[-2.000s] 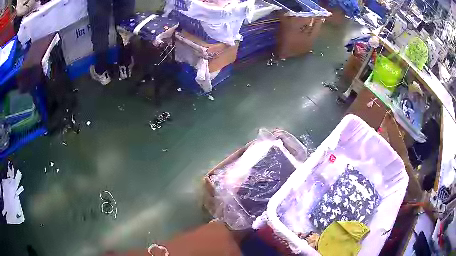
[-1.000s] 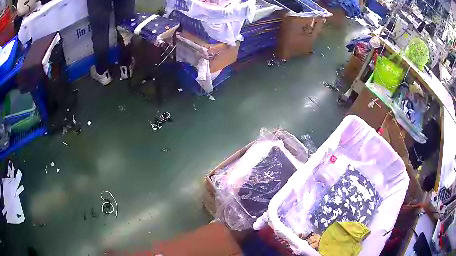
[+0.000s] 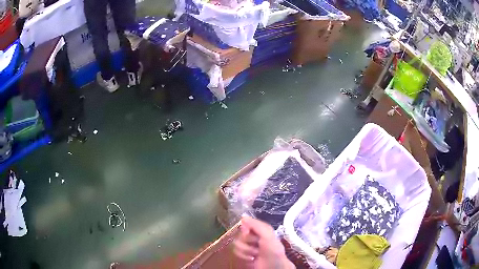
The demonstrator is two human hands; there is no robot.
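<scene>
My right hand (image 3: 260,246) is at the bottom edge, right of centre, bare and slightly blurred. Its fingers are curled; whether they hold anything thin cannot be told. It is over the right end of a brown surface (image 3: 214,254), cut off by the bottom edge. Beside the hand, a basket with a white liner (image 3: 402,151) holds dark fabric with white shapes (image 3: 367,210) and a yellow-green fabric bundle (image 3: 362,252). My left hand is out of the picture.
A carton (image 3: 227,209) with dark goods in clear plastic (image 3: 281,186) stands left of the basket. Scraps lie on the green floor (image 3: 152,184). A person's legs (image 3: 111,42) are at the upper left, near crates and cartons. A long table (image 3: 469,136) runs along the right.
My right hand has come into view at the bottom edge. The brown surface there has changed outline, with an edge now slanting up to the hand. The person's legs have shifted slightly left.
</scene>
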